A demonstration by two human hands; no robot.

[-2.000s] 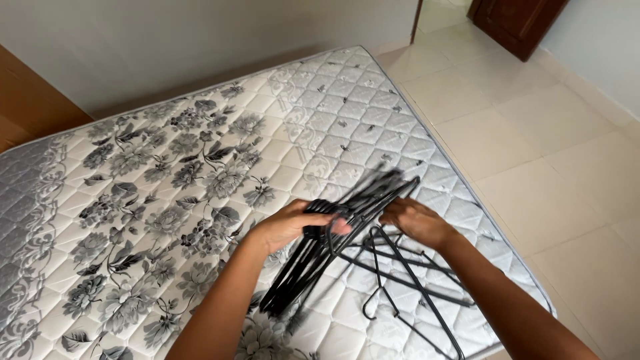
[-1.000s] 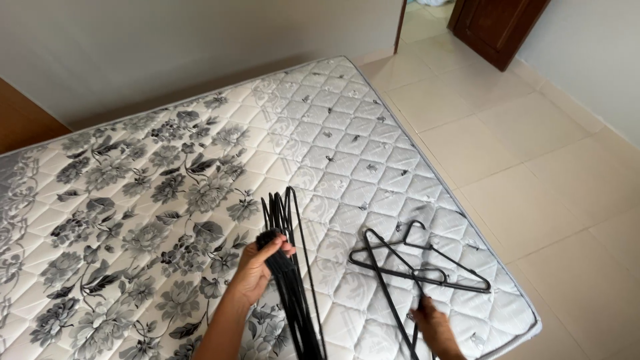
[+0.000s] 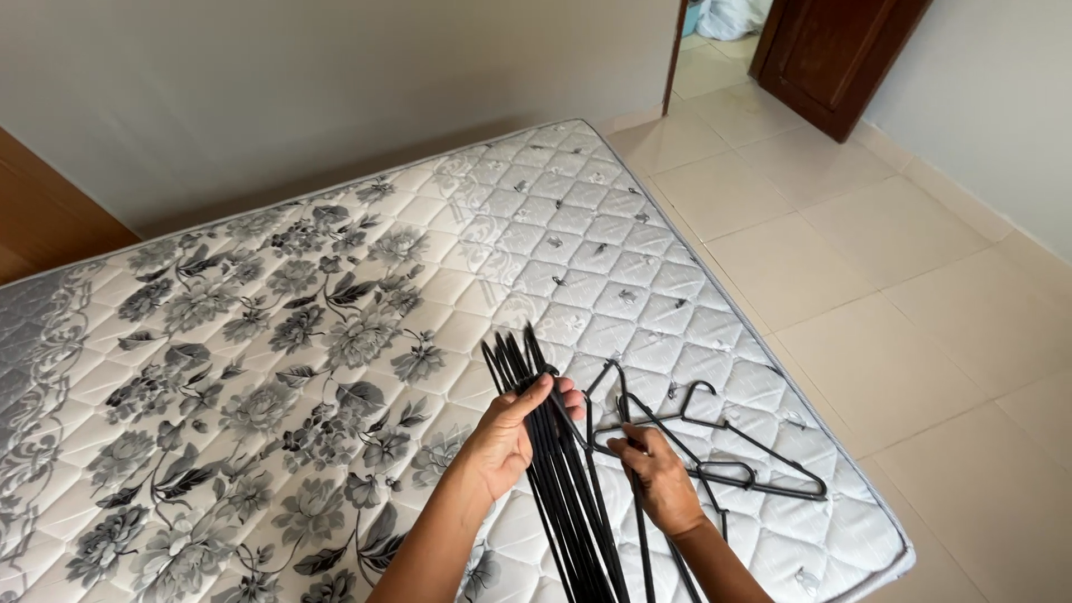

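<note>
My left hand [image 3: 512,431] grips a bundle of black clothes hangers [image 3: 563,477] near their hooks, above the mattress. Just right of the bundle, my right hand [image 3: 657,477] holds another black hanger [image 3: 638,511], whose upper end overlaps the bundle's side. Beyond and beside my right hand, loose black hangers [image 3: 779,456] lie crossed on the quilted mattress [image 3: 469,310]. The lower ends of the held hangers run out of the bottom of the view.
The mattress edge [image 3: 737,301] runs along the tiled floor [image 3: 904,318] on the right. A grey wall [image 3: 352,84] stands beyond the bed. A dark wooden door [image 3: 829,59] is at the upper right, a wooden panel [image 3: 50,209] at the left.
My right hand has come from the loose hangers toward the bundle, now with a hanger in it. My left hand keeps its hold on the bundle.
</note>
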